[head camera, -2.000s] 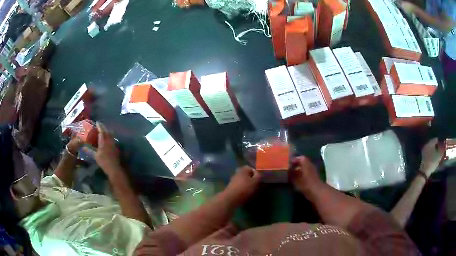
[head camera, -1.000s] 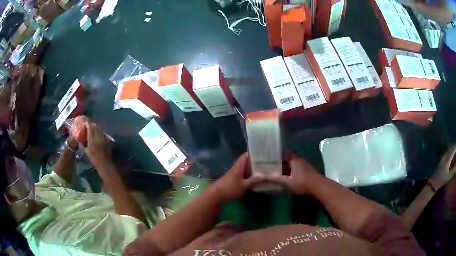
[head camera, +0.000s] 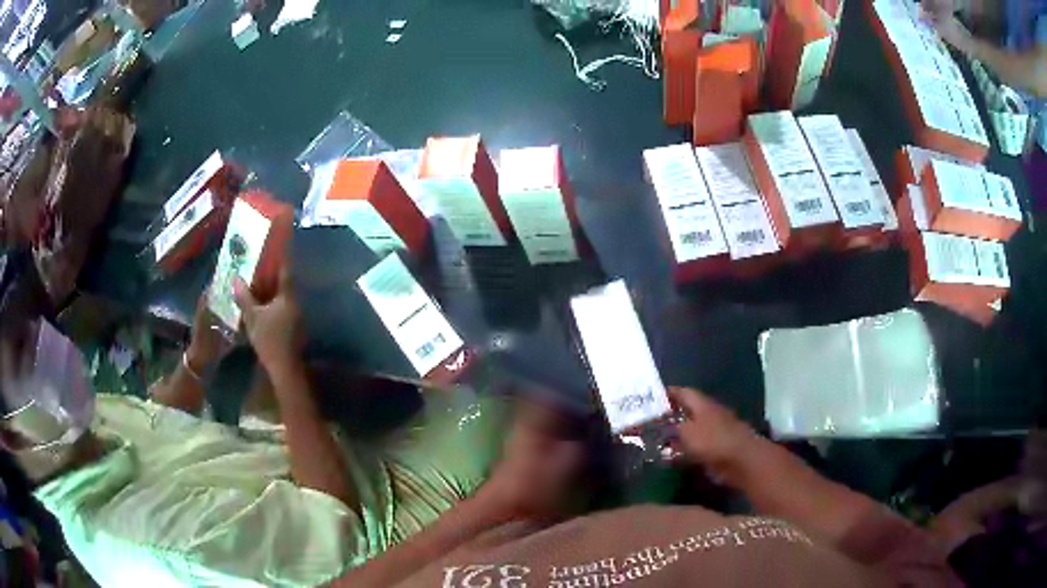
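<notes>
A bagged product box lies white side up near the table's front edge, its top end pointing away from me. Shiny loose film shows at its near end. My right hand is at the box's lower right corner, with the fingers at the film; whether it grips is hard to tell. My left hand is blurred, low and left of the box, apart from it; its fingers cannot be made out. The stack of flat bags lies to the right of my right hand.
Another box lies to the left, with several boxes standing behind it. Rows of boxes stand ahead right. A neighbour at left holds a box in both hands. White cords lie at the far side.
The box I held upright between both hands now lies tilted on its side. My left hand has moved away, down and left. The neighbour's box is raised, its white side showing.
</notes>
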